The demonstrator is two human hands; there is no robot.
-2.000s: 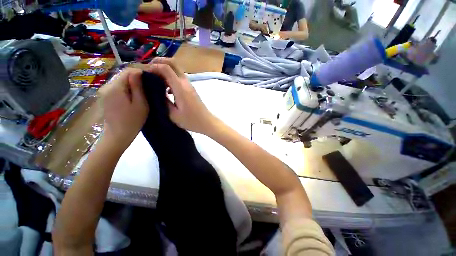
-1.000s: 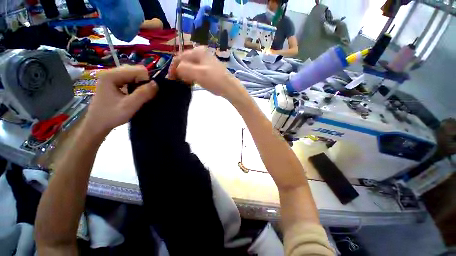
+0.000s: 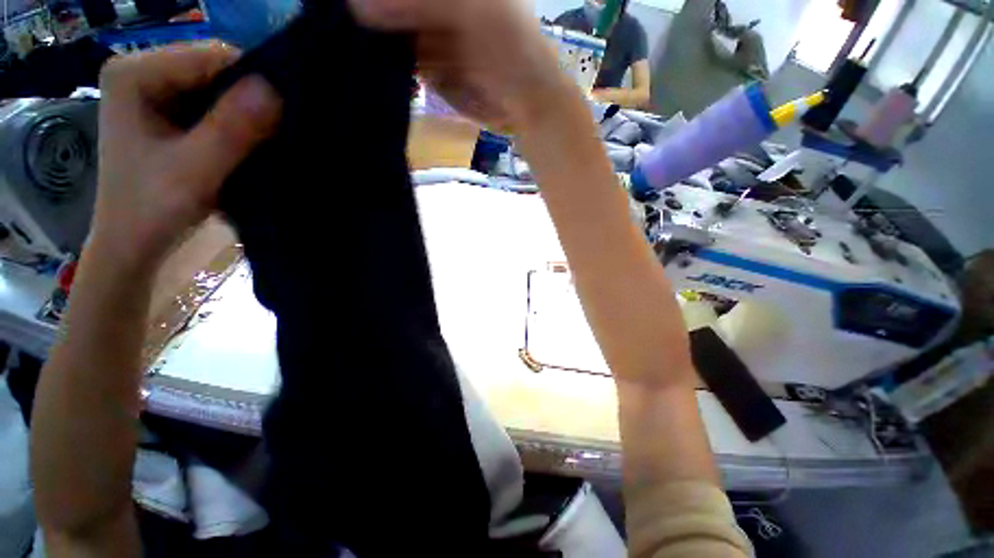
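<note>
A long piece of black cloth [image 3: 338, 251] hangs from my raised hands down past the table's front edge to my lap, with a light grey part [image 3: 493, 458] along its right side. My left hand [image 3: 164, 142] grips its upper left side between thumb and fingers. My right hand [image 3: 469, 55] is at its upper right, close to the camera, blurred and partly cut off by the top edge; its fingers are on the cloth's top.
A white sewing machine [image 3: 763, 294] stands at the right, a dark flat rectangle [image 3: 737, 384] on its bed. A purple thread cone [image 3: 703, 140] is above it. A grey motor-like housing [image 3: 49, 164] is at the left. A person [image 3: 623, 55] sits behind. The white table [image 3: 491, 251] spans the front.
Both hands have risen and come closer to the camera, pulling the black cloth up. They have moved apart, my left hand leftward, and the cloth looks wider at its top.
</note>
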